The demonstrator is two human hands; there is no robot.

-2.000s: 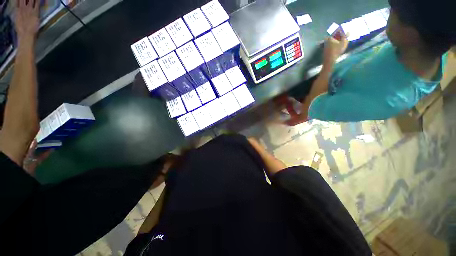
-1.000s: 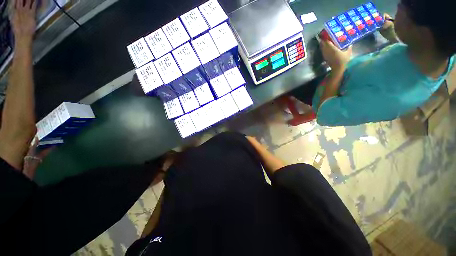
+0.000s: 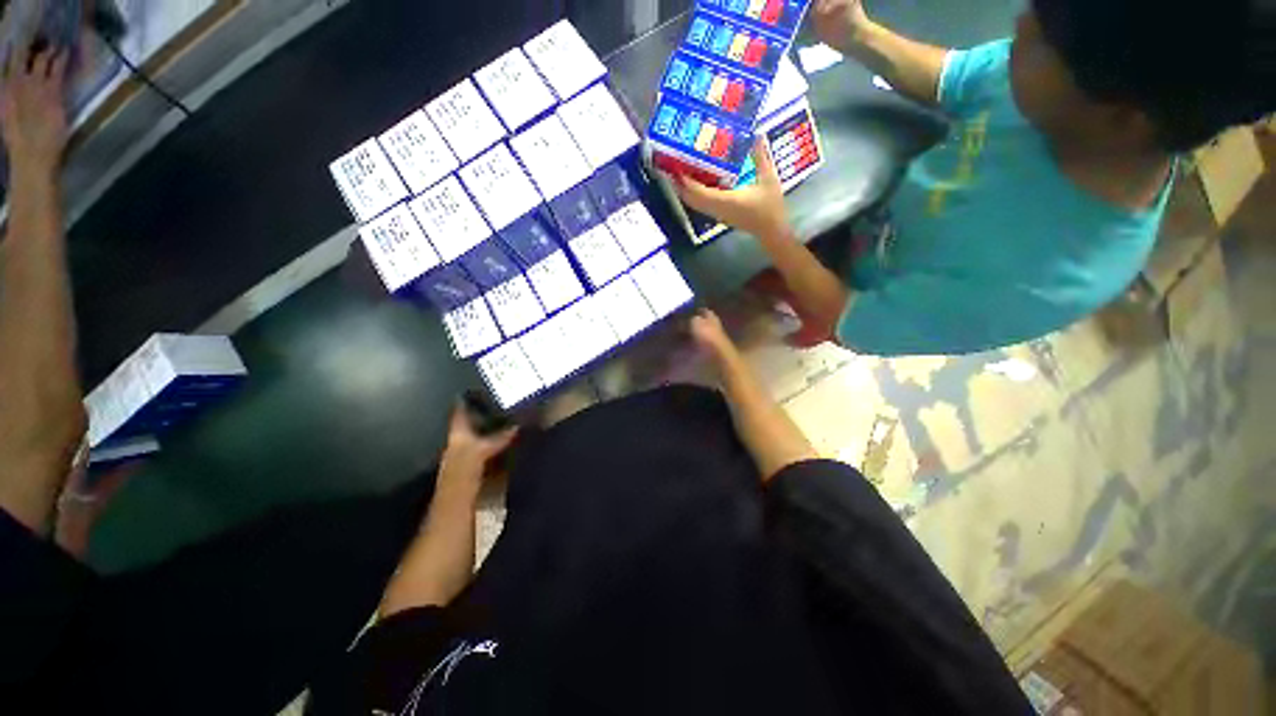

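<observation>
A block of white-topped, blue-sided retail boxes (image 3: 483,182) stands in tight rows on the dark green bench, the front rows lower than the back ones. My left hand (image 3: 473,437) is at the bench edge by the block's front left corner. A small dark patch shows at its fingers; I cannot tell if it is held. My right hand (image 3: 711,336) is near the block's front right corner, blurred, its fingers partly hidden. Whether it touches a box is unclear.
A person in teal (image 3: 1001,224) holds a row of blue-and-red boxes (image 3: 728,77) above the weighing scale (image 3: 800,151), partly covering it. Another person's arm (image 3: 39,308) and a smaller group of boxes (image 3: 168,389) are at the left. Cartons (image 3: 1154,650) lie on the floor.
Both my hands have moved forward, from beside my body to the bench edge. The person in teal has brought the blue-and-red boxes leftward over the scale.
</observation>
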